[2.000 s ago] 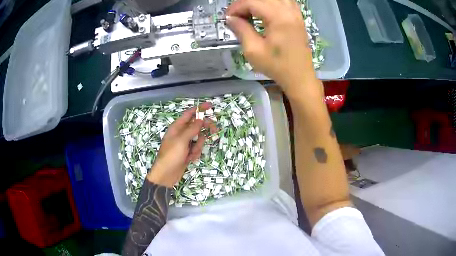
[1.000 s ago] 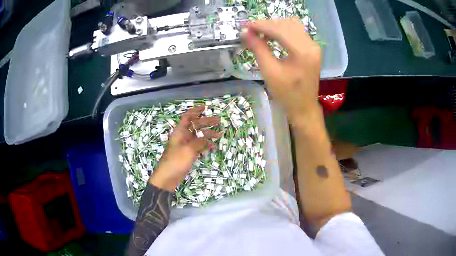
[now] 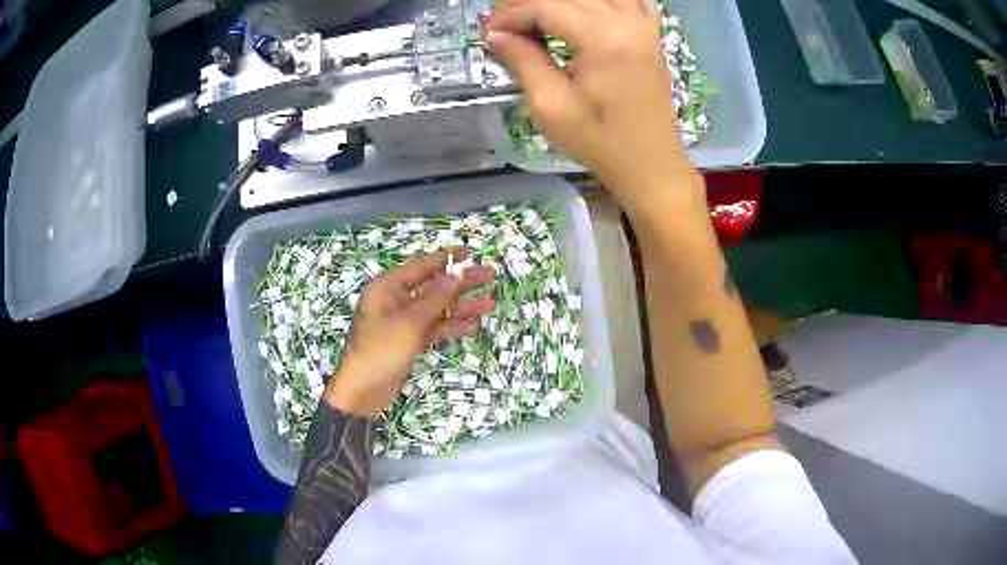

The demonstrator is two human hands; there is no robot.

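Observation:
The near parts bin (image 3: 594,331) is a translucent tub filled with white-and-green connector pieces. My left hand (image 3: 414,315) is over it, palm up, with a white connector piece (image 3: 455,266) between thumb and fingers. My right hand (image 3: 585,77) is at the right end of the silver fixture (image 3: 364,83), thumb and index finger pinched together at the work slot. A small part seems to be at those fingertips, but it is too small and covered to make out. The far parts bin (image 3: 751,99) is behind my right hand.
A large translucent lid or tub (image 3: 77,166) is at the far left. Small clear trays (image 3: 834,42) are at the upper right. Dark hoses (image 3: 226,204) hang left of the fixture. Below are a blue crate (image 3: 210,408), red crates (image 3: 94,469) and a white surface (image 3: 928,386) at right.
My right hand drew back rightward from the slot, then returned left to it. My left hand's fingers opened over the bin and now pinch a connector piece.

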